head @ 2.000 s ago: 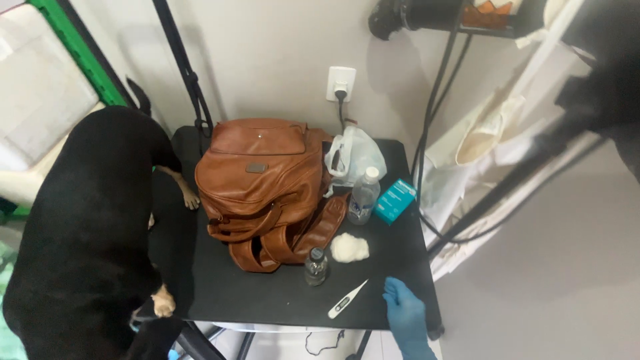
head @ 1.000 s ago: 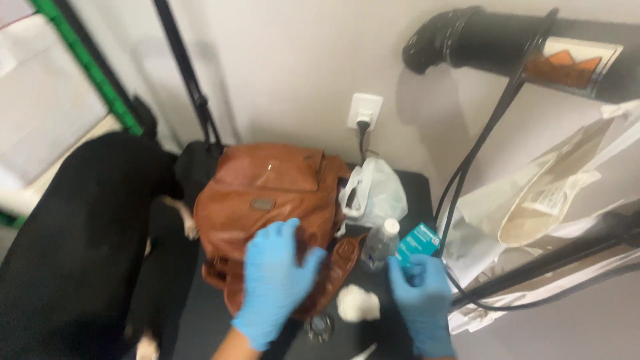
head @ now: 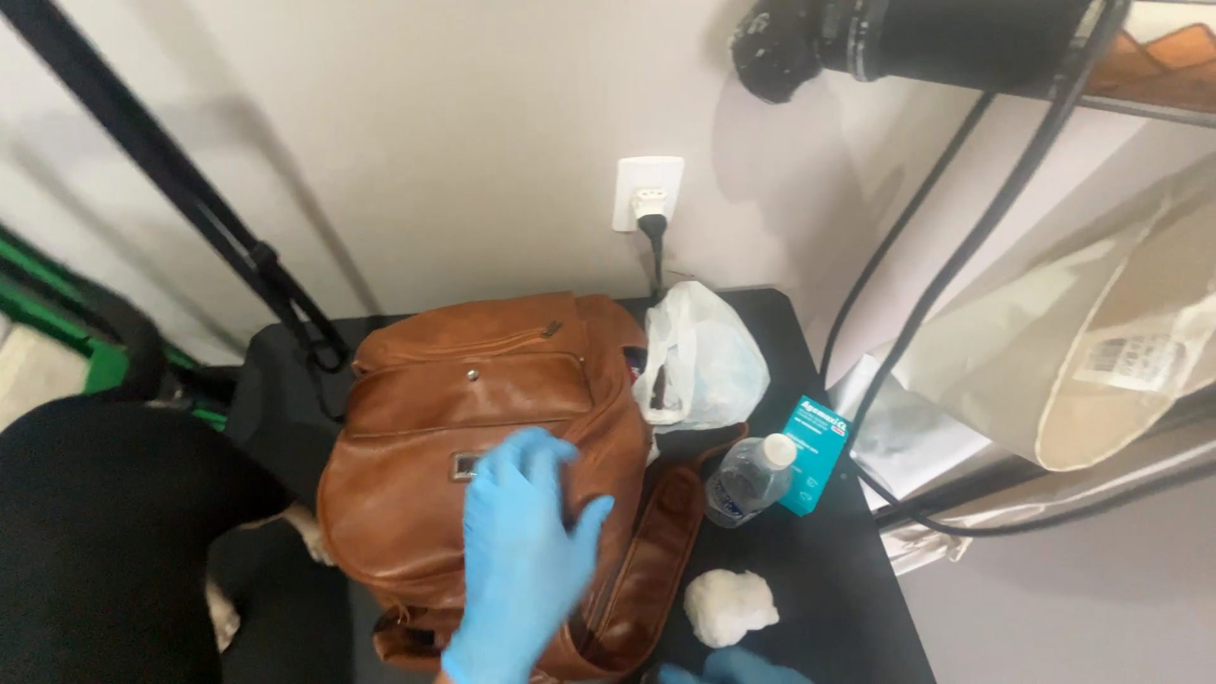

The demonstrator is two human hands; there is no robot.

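My left hand (head: 527,556), in a blue glove, lies over the front of a brown leather backpack (head: 399,513), fingers apart and nothing seen in them. At the bottom edge only part of my gloved right hand (head: 736,668) shows, just below a wad of white cotton (head: 730,606); its fingers are mostly cut off. A clear plastic bottle with a white cap (head: 749,484) stands right of the backpack strap (head: 655,560), next to a teal box (head: 814,456). A white plastic bag (head: 708,366) rests behind the bottle.
All these lie on a black table (head: 826,579). On the left is a black dog (head: 114,541) with light paws. A black strap (head: 190,190) hangs at the upper left. Behind are a wall socket with a plug (head: 649,199), black cables (head: 988,218) and a black pipe-like arm (head: 950,43).
My left hand has come into view and now is over the backpack. My right hand went up to the teal box, then down to the bottom edge. The view has moved closer.
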